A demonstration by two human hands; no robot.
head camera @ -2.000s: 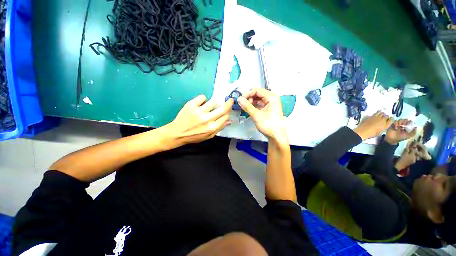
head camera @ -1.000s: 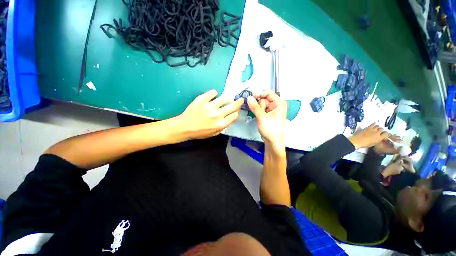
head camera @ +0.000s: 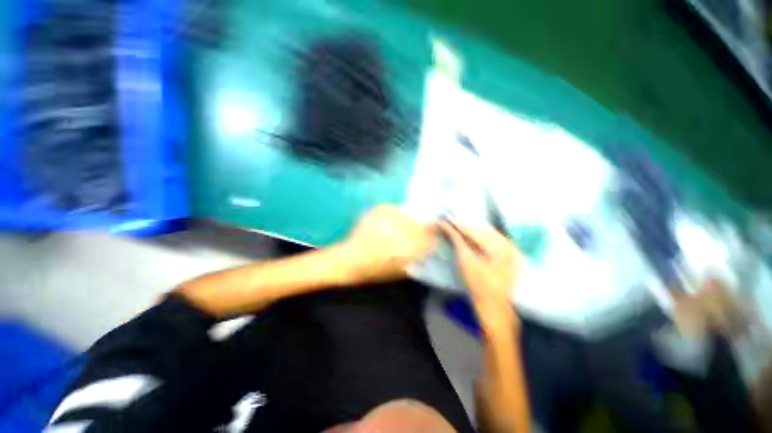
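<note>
The whole view is blurred by motion. My left hand (head camera: pixel 392 243) and my right hand (head camera: pixel 487 258) meet at the front edge of the white sheet. Their fingertips close on a small dark piece (head camera: pixel 442 225), mostly hidden between them; its shape and any loop on it cannot be made out. A heap of black loops (head camera: pixel 345 101) lies on the green bench beyond my left hand. The white sheet (head camera: pixel 542 186) spreads beyond and right of my hands. A dark block (head camera: pixel 581 234) lies on it, right of my right hand.
A blue bin (head camera: pixel 152 110) full of dark bodies (head camera: pixel 69 101) stands at the left. A dark pile (head camera: pixel 647 207) lies at the right. Another person's hands (head camera: pixel 715 309) are at the far right. A long dark shape (head camera: pixel 494 207) lies beyond my right hand.
The view has swung left and blurred, so more of the blue bin shows and the bench contents sit lower and further right. My hands remain together at the sheet's front edge.
</note>
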